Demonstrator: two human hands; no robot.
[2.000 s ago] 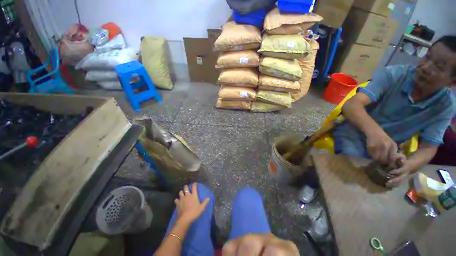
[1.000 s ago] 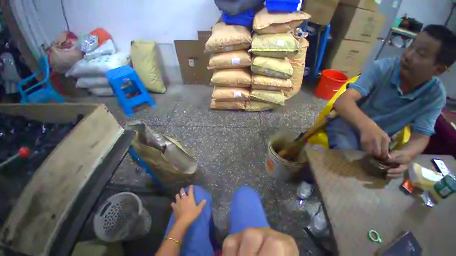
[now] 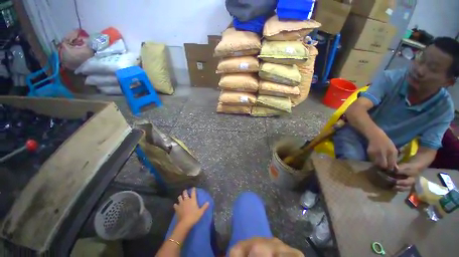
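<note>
My left hand (image 3: 188, 210) rests on my left knee, fingers spread and empty, with a ring and a thin bracelet. My right hand (image 3: 264, 248) is close to the camera at the bottom edge, mostly cut off; its fingers look curled and whether it holds anything is hidden. To the left, black parts (image 3: 37, 125) lie heaped inside a bench surround (image 3: 70, 173), and a lever with a red ball knob (image 3: 31, 145) shows there. Neither hand touches them.
An open woven sack (image 3: 171, 158) and a perforated basket (image 3: 122, 216) stand left of my knees. At right are a pale bucket (image 3: 282, 170) holding a thick tube and a brown table (image 3: 352, 211) with a green loop (image 3: 378, 248). A seated person handles a small round pot there.
The view tilted and shifted slightly, then came back. My right hand is lower in the picture and more cut off. My left hand stays on my knee.
</note>
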